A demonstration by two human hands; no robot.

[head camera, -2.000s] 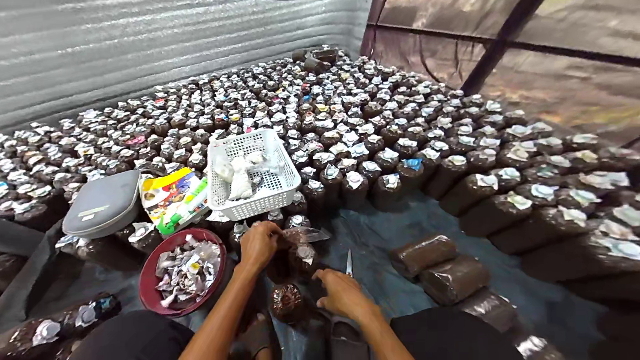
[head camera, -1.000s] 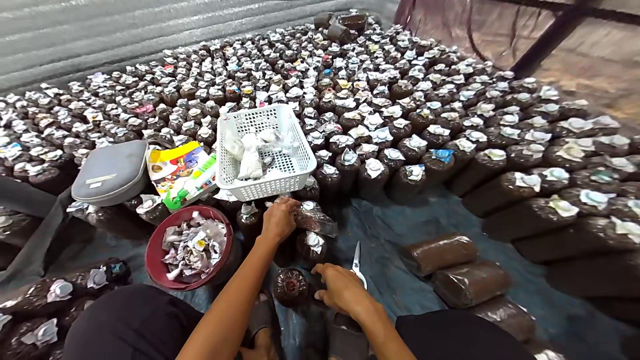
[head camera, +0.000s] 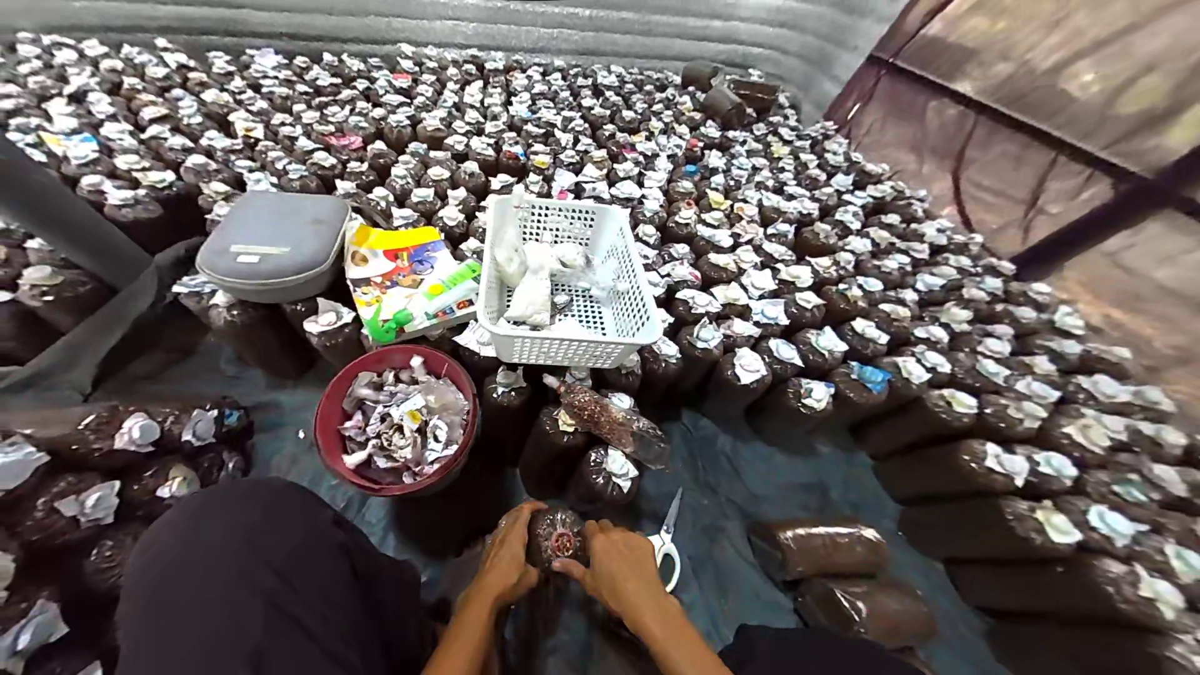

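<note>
My left hand (head camera: 509,555) and my right hand (head camera: 619,565) hold the top of a dark, filled plastic bag (head camera: 560,536) from both sides; its round neck opening faces up. Beyond them a clear plastic bag of reddish-brown grains (head camera: 605,420) lies across the tops of paper-capped bags. White-handled scissors (head camera: 667,544) rest on the dark sheet just right of my right hand. A red basin (head camera: 328,427) of crumpled paper scraps stands to the left. Behind it, a white plastic basket (head camera: 567,352) holds small bags of white material.
Rows of upright filled bags with paper caps (head camera: 750,366) spread behind and to the right. A grey zip case (head camera: 272,239) and a colourful printed packet (head camera: 408,281) lie on bags at left. Filled bags (head camera: 820,550) lie on the sheet at right; more capped bags (head camera: 89,502) lie at left.
My left hand has let go of the bag of grains, which now lies on the capped bags, and has come down to the upright bag. My right hand now grips that bag too.
</note>
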